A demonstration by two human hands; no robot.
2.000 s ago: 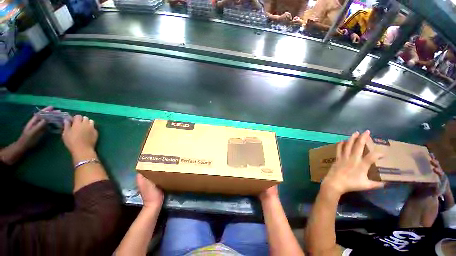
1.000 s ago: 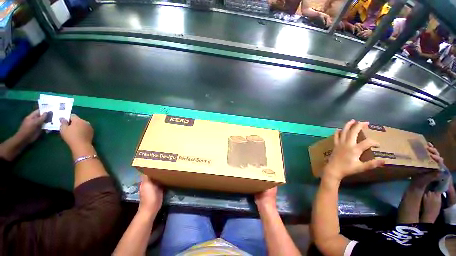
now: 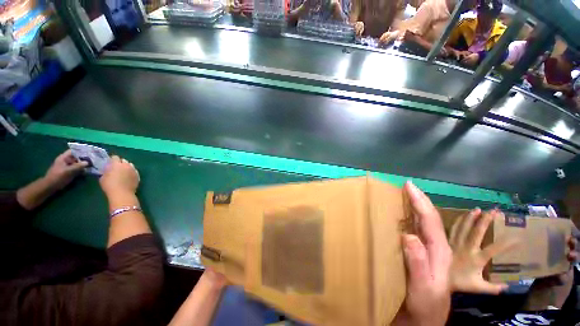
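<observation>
The closed product carton (image 3: 346, 235) is held up close before me, tilted, with one end towards me. Its picture panel with the dark speaker drawing faces up and is blurred. My right hand (image 3: 427, 255) presses on the carton's right end, fingers pointing up. My left hand (image 3: 213, 280) is at the carton's lower left edge; its fingers are mostly hidden beneath the carton.
A neighbour's carton (image 3: 531, 245) with a spread hand on it is close at right. A person at left holds a small white printed leaflet (image 3: 90, 156). The conveyor belt (image 3: 254, 114) with green rails runs beyond the bench. Clear plastic trays (image 3: 194, 11) and people are across the line.
The carton has been lifted from the bench edge, turned and brought closer, shifting right. My right hand has moved from under its lower edge to its right end. The leaflet at left is tilted differently.
</observation>
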